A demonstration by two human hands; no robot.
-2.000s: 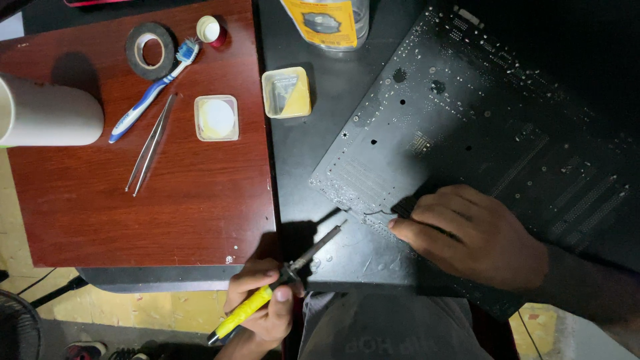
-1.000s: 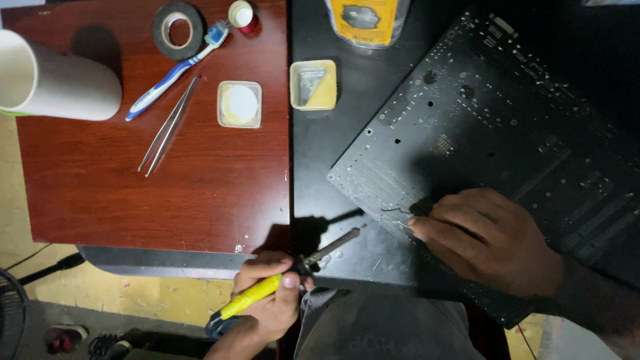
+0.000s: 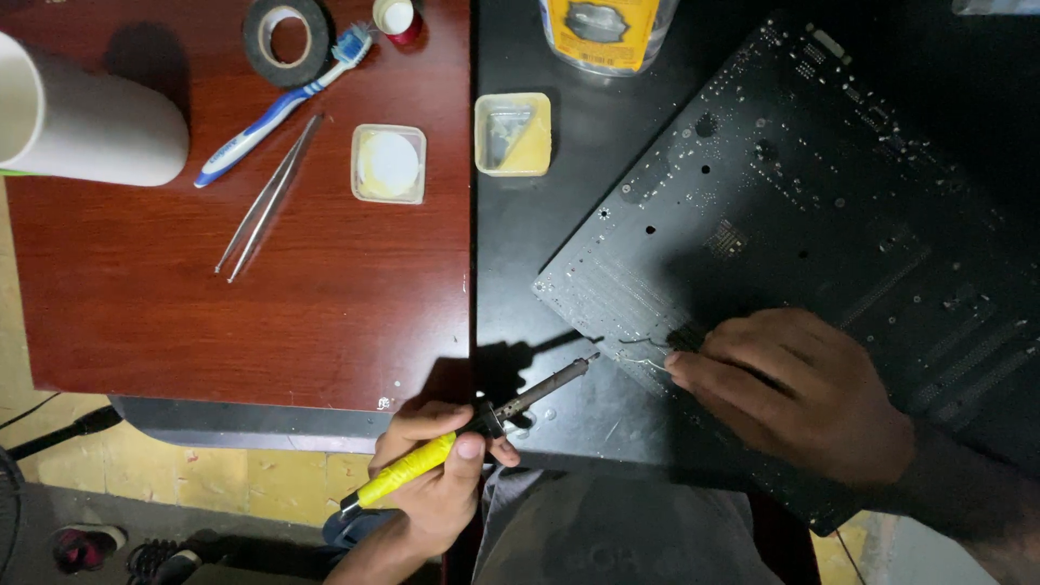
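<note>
My left hand (image 3: 435, 471) holds a soldering iron (image 3: 540, 392) by its yellow-wrapped handle, the tip pointing up and right beside the near left edge of a black circuit board (image 3: 691, 219). The board lies underside up, set diagonally on the black table. Over its lower left part, my right hand (image 3: 784, 390) pinches a thin, bent piece of wire, probably solder (image 3: 643, 361), between thumb and fingers. The wire's free end is a short way right of the iron's tip; whether they touch is unclear. Dark shadows of iron and wire fall on the table and board.
On the reddish wooden board (image 3: 341, 325) lie metal tweezers (image 3: 268, 199), a blue and white toothbrush (image 3: 276, 114), black tape (image 3: 288, 41), a small square container (image 3: 388, 164), a small red pot (image 3: 398, 20) and a white cylinder (image 3: 93, 114). The black table holds a container of yellowish paste (image 3: 513, 135) and a labelled clear container (image 3: 609, 32).
The view has shifted somewhat, so the tabletop things sit further right than in the oldest frame. Both hands keep their grips on the iron and the wire.
</note>
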